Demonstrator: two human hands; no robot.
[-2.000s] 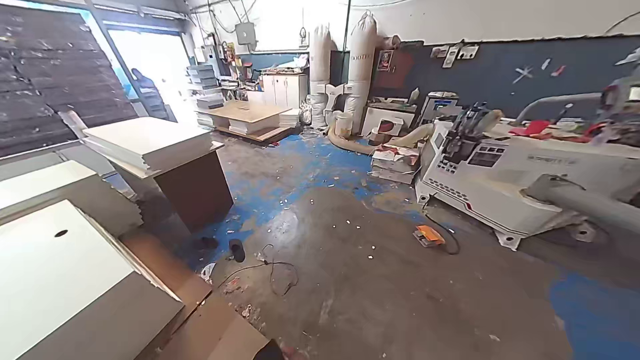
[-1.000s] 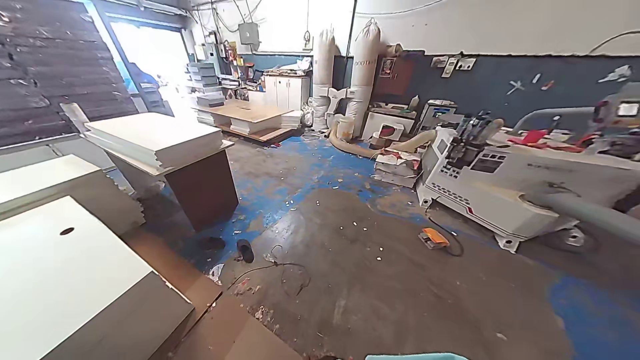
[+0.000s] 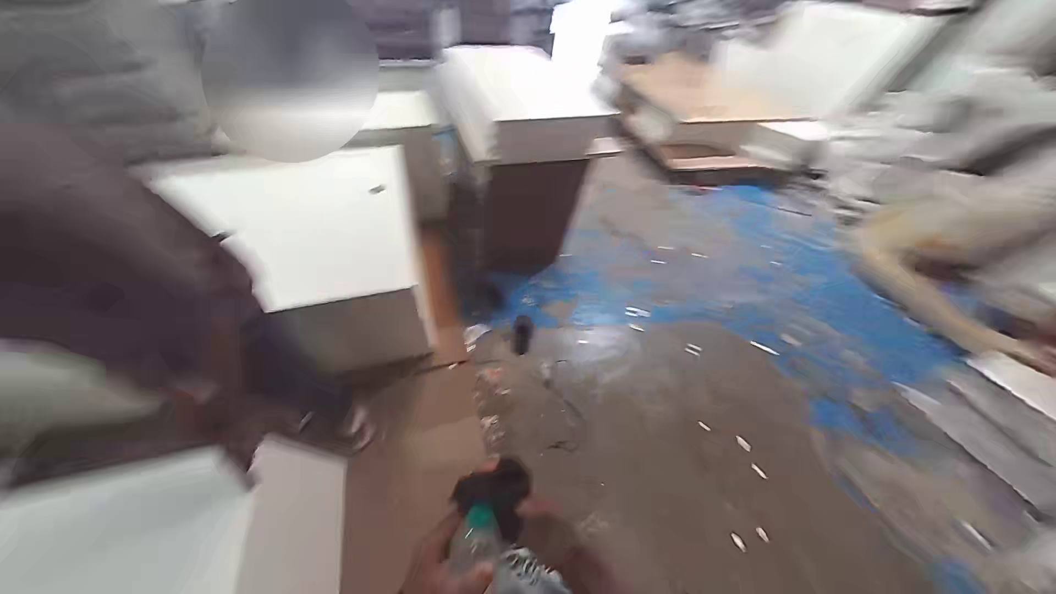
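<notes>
At the bottom centre, blurred, my left hand [image 3: 433, 554] is closed around a clear plastic bottle [image 3: 477, 540] with a green cap. My right hand [image 3: 569, 551] is just right of it, beside a grey and white thing with dark marks [image 3: 528, 571]; its grip is too blurred to read. A dark object [image 3: 495, 488] lies directly beyond the bottle cap, between the hands; its kind cannot be told.
White panels are stacked at left [image 3: 305, 231] and further back [image 3: 544, 91]. At far left a person in dark clothing [image 3: 107, 264] leans near a white panel [image 3: 124, 528]. A cable [image 3: 569, 404] and scraps lie on the floor.
The view has swung left and down. Both hands and the green-capped bottle now show at the bottom, and a person in dark clothing has come into view at left.
</notes>
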